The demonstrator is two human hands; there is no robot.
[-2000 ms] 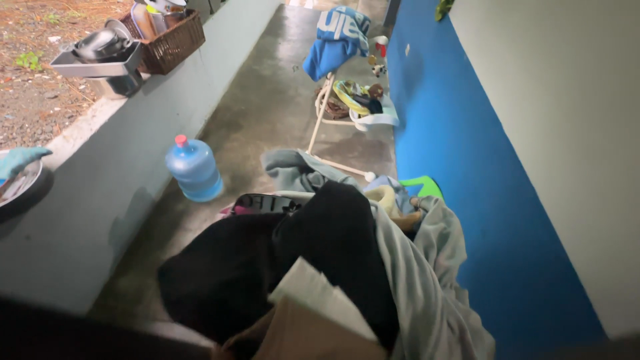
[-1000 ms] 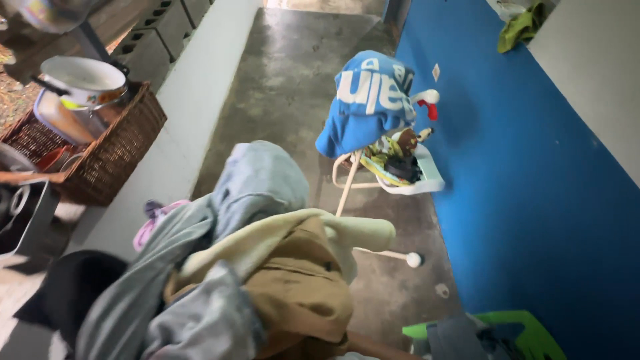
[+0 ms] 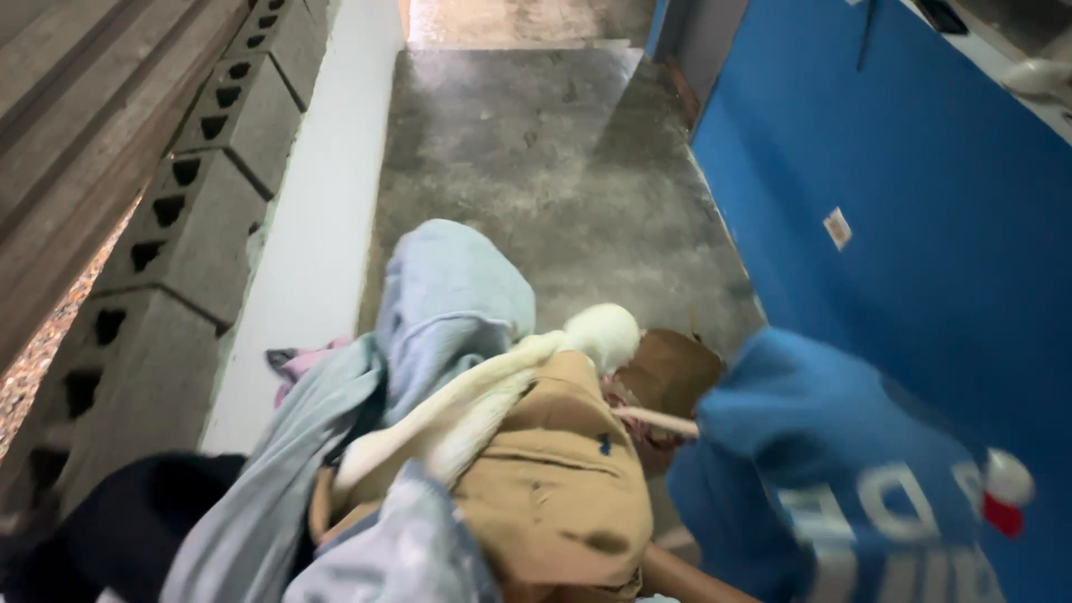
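A large bundle of clothes fills the lower middle of the head view. In it are a light blue garment (image 3: pixel 452 293), tan cloth trousers or shorts (image 3: pixel 553 486), a cream cloth (image 3: pixel 452 410), a grey-green garment (image 3: pixel 268 494) and a black cloth (image 3: pixel 134 528). What looks like a bit of bare arm (image 3: pixel 695 578) shows under the bundle at the bottom edge. Neither my left hand nor my right hand can be seen; the clothes hide whatever is beneath them. Right of the bundle, a blue cloth with white lettering (image 3: pixel 837 452) is draped, with a pale rod (image 3: pixel 657 419) beside it.
A concrete floor (image 3: pixel 536 167) runs ahead between a low white wall (image 3: pixel 301 209) with hollow concrete blocks (image 3: pixel 184 209) on the left and a blue wall (image 3: pixel 904 276) on the right. A brown object (image 3: pixel 674 368) lies beyond the bundle. A red-and-white item (image 3: pixel 1005 494) is near the blue wall.
The view has moved forward along the passage. The clothes bundle stays in front, while the draped blue cloth is now close at the right. The wicker basket has left the view.
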